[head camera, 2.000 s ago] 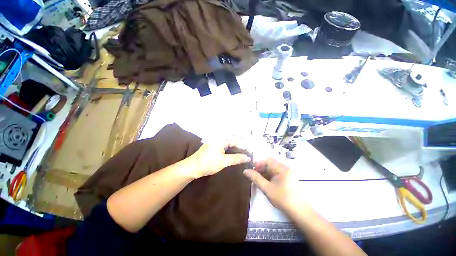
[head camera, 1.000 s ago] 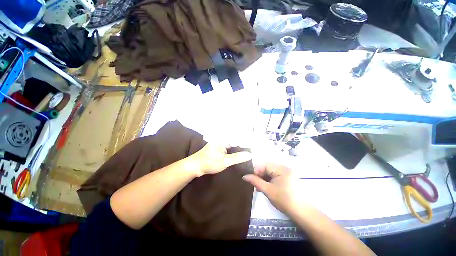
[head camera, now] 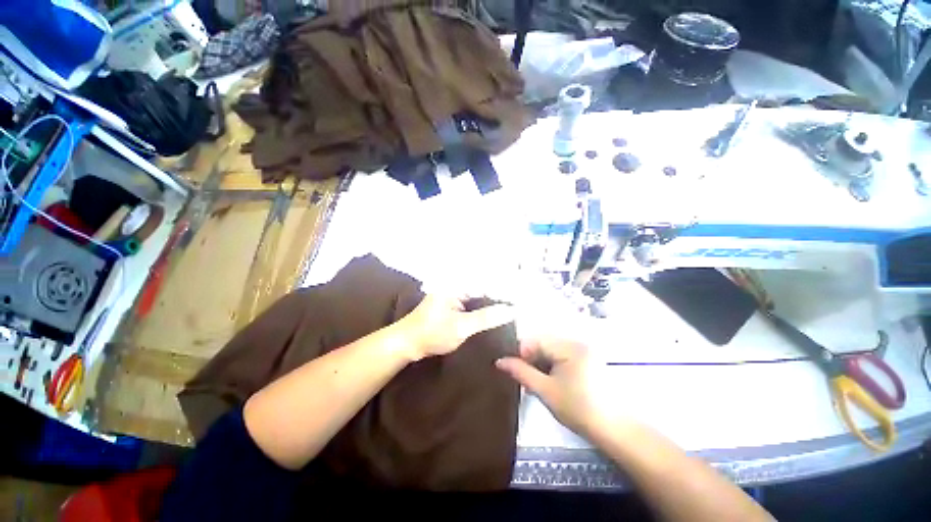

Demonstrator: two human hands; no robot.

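The brown garment panel point(head camera: 429, 418) lies on the white table, its right edge running straight toward me. My left hand point(head camera: 449, 324) rests on the panel's upper right part, fingers at its edge. My right hand point(head camera: 559, 379) pinches the panel's right edge between thumb and fingers, just below my left fingertips. The sewing machine head point(head camera: 755, 250) is to the right, its needle and presser foot area point(head camera: 595, 291) beyond my right hand. Glare hides the panel's top corner near the machine.
A pile of brown pieces point(head camera: 388, 87) with black tabs point(head camera: 482, 173) lies behind. Scissors point(head camera: 866, 393) and a flat black rectangle point(head camera: 704, 304) lie under the machine arm. A dark round container point(head camera: 696, 46) stands at the back. Worn cardboard point(head camera: 219, 275) is at left.
The camera view has shifted slightly. My right hand has moved slightly down along the panel's edge from two seconds ago. My left hand stays on the panel.
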